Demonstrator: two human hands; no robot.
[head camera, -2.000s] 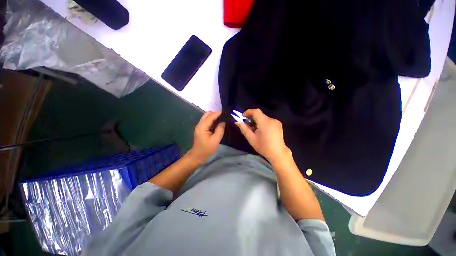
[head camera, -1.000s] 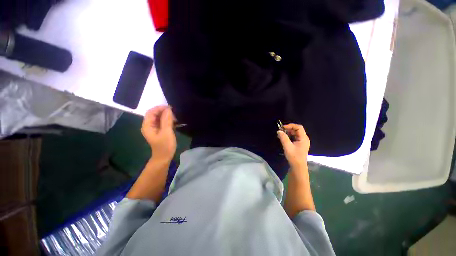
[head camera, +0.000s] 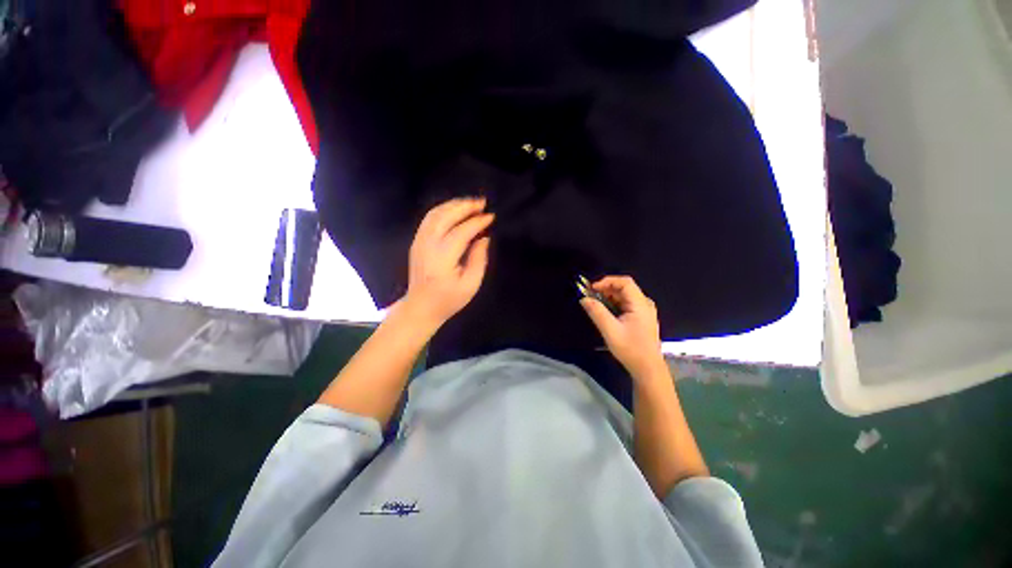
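A large black garment (head camera: 666, 211) lies over the table and hangs at its front edge against the wearer. Two small gold buttons (head camera: 535, 151) show near its middle. My left hand (head camera: 446, 257) is over the garment, left of centre, fingers apart; nothing shows in it. My right hand (head camera: 625, 322) is near the table's front edge and holds small thread snips (head camera: 586, 287), with the silver tips poking out to the upper left. The fine state of the garment's dark edge cannot be made out.
Left on the white table (head camera: 239, 133) are a smartphone (head camera: 293, 259), a black flask (head camera: 122, 241), red garments (head camera: 205, 56) and dark garments (head camera: 72, 105). A white bin (head camera: 849, 383) with a dark garment (head camera: 862, 222) stands at right. Clear plastic (head camera: 167, 338) hangs below the table at left.
My left hand has left the garment's left edge and moved right over the cloth. My right hand moved away from the left hand, still holding the snips. The view has shifted left.
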